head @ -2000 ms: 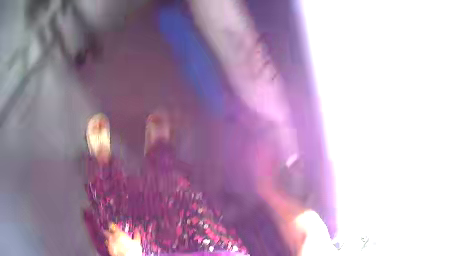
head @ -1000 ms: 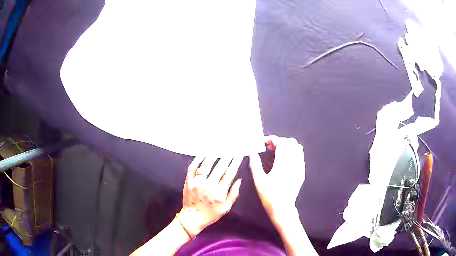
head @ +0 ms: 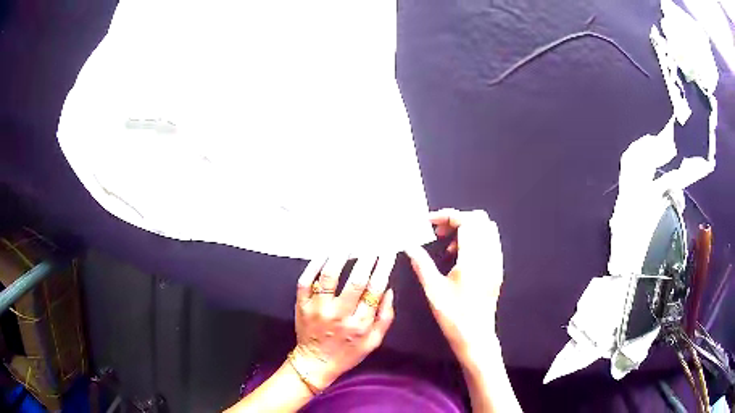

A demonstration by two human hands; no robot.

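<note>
A white garment (head: pixel 258 145) lies spread on the dark purple ironing table, bright and overexposed, with a small slit-like mark on its left part. My left hand (head: pixel 342 319) lies with its fingers spread on the garment's near edge. My right hand (head: pixel 467 270) pinches the near right corner of the garment between thumb and fingers. A steam iron (head: pixel 654 274) with an orange-brown handle rests on the right side, over white fabric strips (head: pixel 600 310).
More white fabric strips run up the right side behind the iron. Cords or hoses lead from the iron to the lower right. A thin curved ridge marks the purple cloth (head: pixel 524 145). A brown carton (head: pixel 44 323) stands at the lower left below the table edge.
From a view of the floor and feet, the view has moved to the table. Since one second ago, both hands have stayed at the garment's near edge, and its folds and slit mark show more clearly.
</note>
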